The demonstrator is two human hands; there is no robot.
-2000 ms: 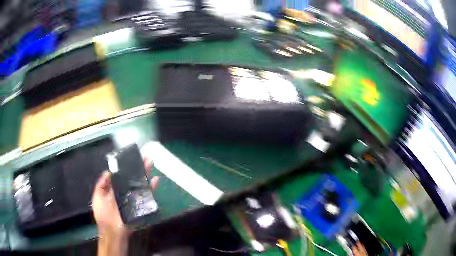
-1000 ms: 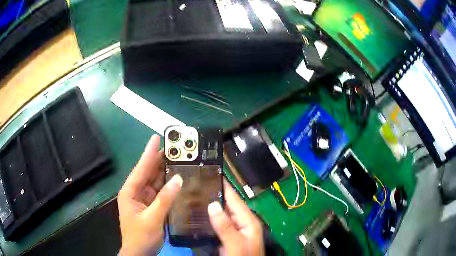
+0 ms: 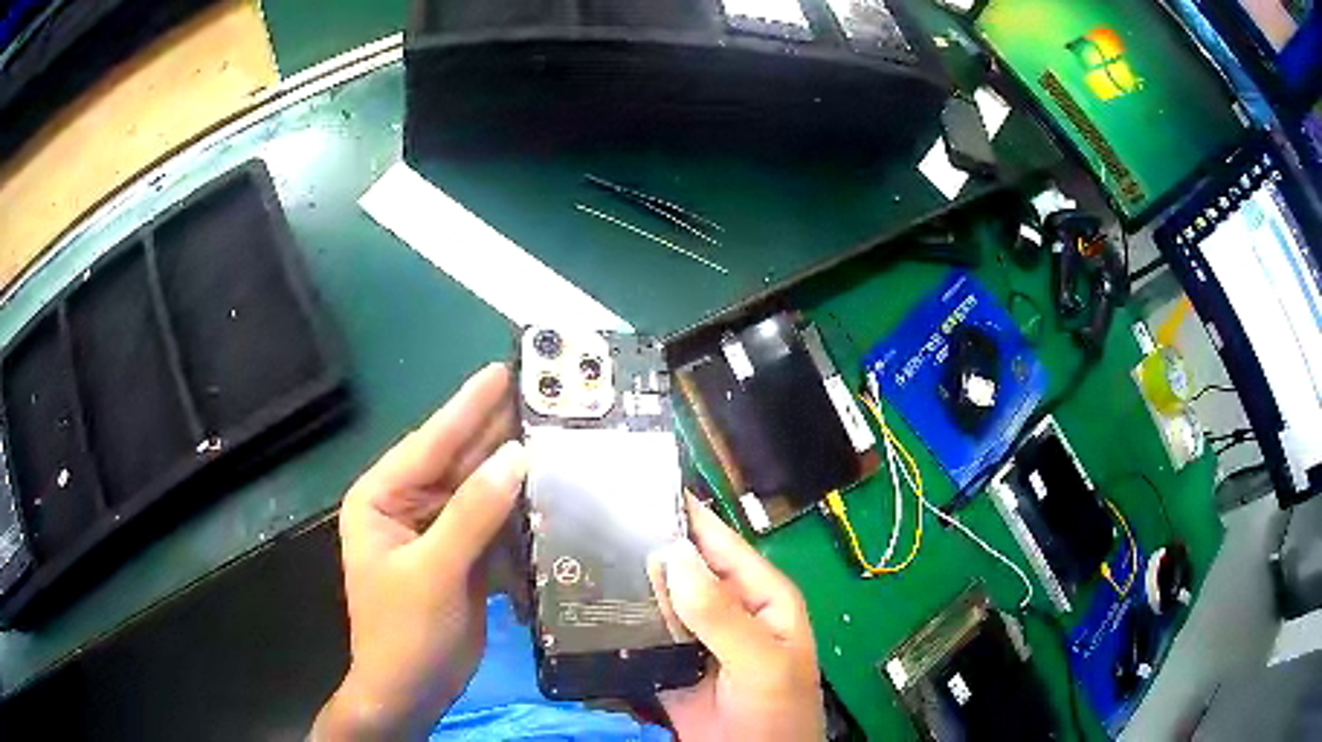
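A part-built smartphone (image 3: 606,507) is held upright in the lower middle, back side showing, with a three-lens camera block at its top left and a glossy silvery sheet below. My left hand (image 3: 435,536) grips its left edge, thumb on the back. My right hand (image 3: 747,623) grips its lower right edge, thumb on the sheet. The fingers behind the phone are hidden. A black slotted phone tray (image 3: 181,363) lies at the left, with part of a dark phone at its left end.
A deep black tray stack (image 3: 653,109) stands at the back. Tweezers (image 3: 653,203) and a white paper strip (image 3: 479,247) lie before it. Right, on green mat: cabled phones (image 3: 768,413), a mouse (image 3: 971,380) on a blue pad (image 3: 928,413), a barcode scanner (image 3: 1080,268) and monitors (image 3: 1109,87).
First my left hand alone held the phone over the tray; then both hands held it in the middle. Since then it has shifted slightly right and up in view, and its sheet looks brighter.
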